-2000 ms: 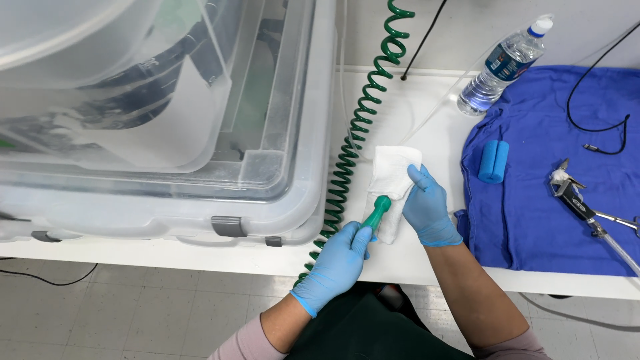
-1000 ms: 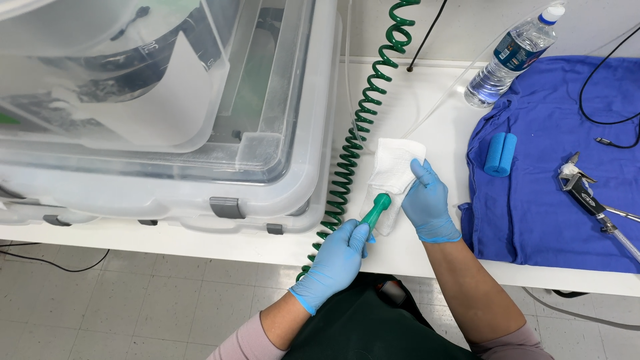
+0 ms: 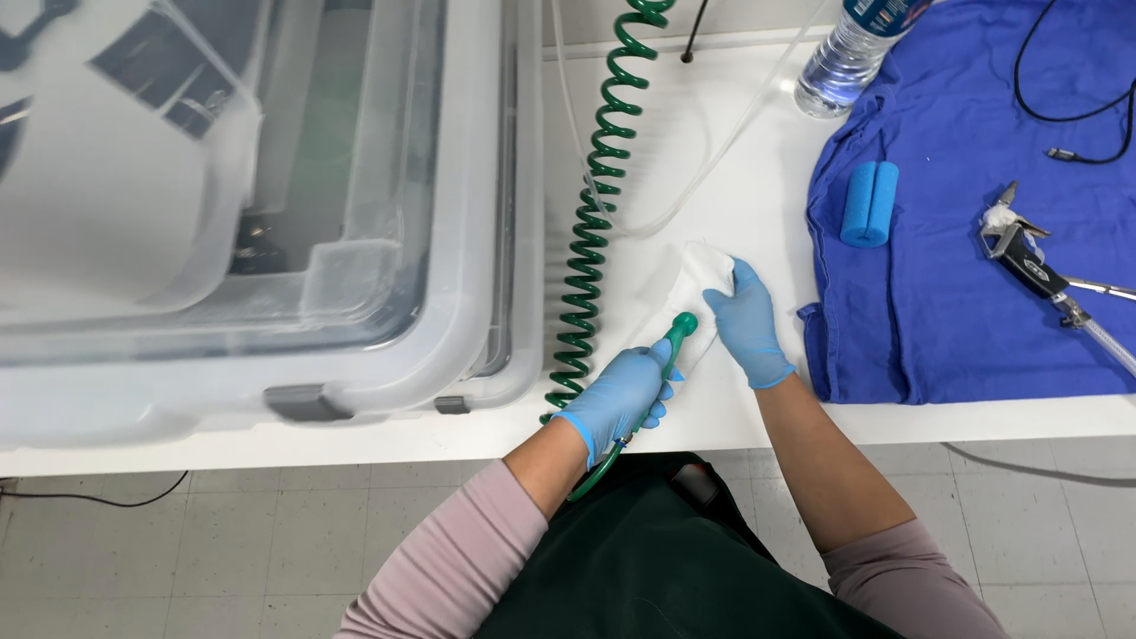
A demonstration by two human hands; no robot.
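Observation:
My left hand (image 3: pixel 621 395), in a blue glove, is closed around a green handpiece (image 3: pixel 682 328) with a rounded tip. A green tube runs down from it past my wrist. The tip lies over a folded white cloth (image 3: pixel 697 280) on the white table. My right hand (image 3: pixel 745 319), gloved in blue too, grips the cloth's upper right edge between thumb and fingers. A green coiled hose (image 3: pixel 581 293) passes just left of my left hand, its lower end partly hidden behind my wrist.
Clear plastic bins (image 3: pixel 470 266) with grey latches fill the left. Right of my hands lies a blue cloth (image 3: pixel 958 328) bearing a blue foam piece (image 3: pixel 870 204), an air gun (image 3: pixel 1025 257) and a black cable (image 3: pixel 1074 118). A water bottle (image 3: pixel 839 67) stands behind, and thin clear tubing (image 3: pixel 701 173) curves across the table.
The green handpiece and both hands remain together at the white cloth, which my right hand has shifted and turned somewhat. The view has moved.

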